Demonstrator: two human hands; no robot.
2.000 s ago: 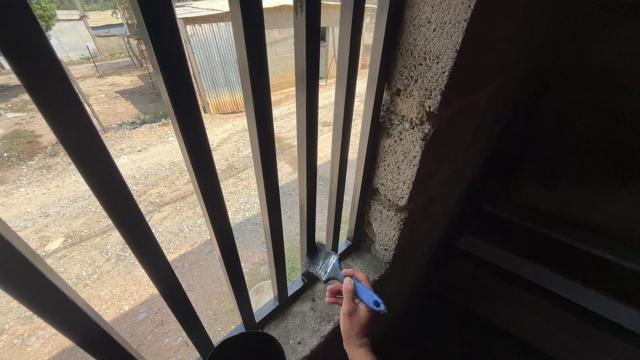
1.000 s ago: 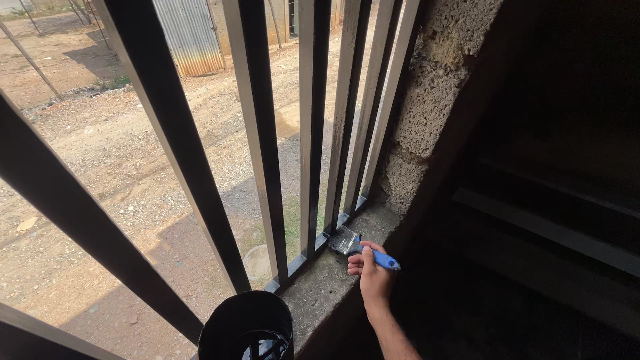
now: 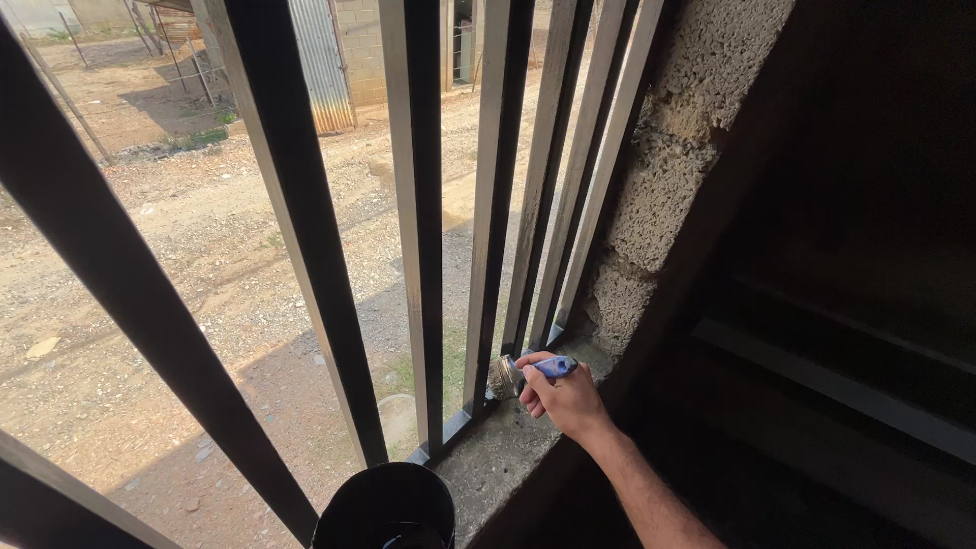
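Observation:
My right hand (image 3: 560, 393) grips a paintbrush (image 3: 553, 367) by its blue handle, near the metal band. The dark, paint-stained bristles point left and lie against the lower end of a metal window bar (image 3: 488, 305), just above the bottom rail (image 3: 456, 425). Below and to the left of the hand stands a black container (image 3: 385, 507) with a little shiny liquid showing inside; its base is out of view. Several upright bars, dark on the faces toward the room, cross the opening. My left hand is not in view.
A rough concrete sill (image 3: 507, 450) runs beneath the bars and meets a concrete block wall (image 3: 656, 198) on the right. Outside, beyond the bars, are a gravel road (image 3: 198, 252) and a corrugated metal sheet (image 3: 320, 65). The right side of the view is very dark.
The brush has turned in my right hand: its bristles were down by the bottom rail one second ago and now touch the side of a bar. The view has shifted slightly.

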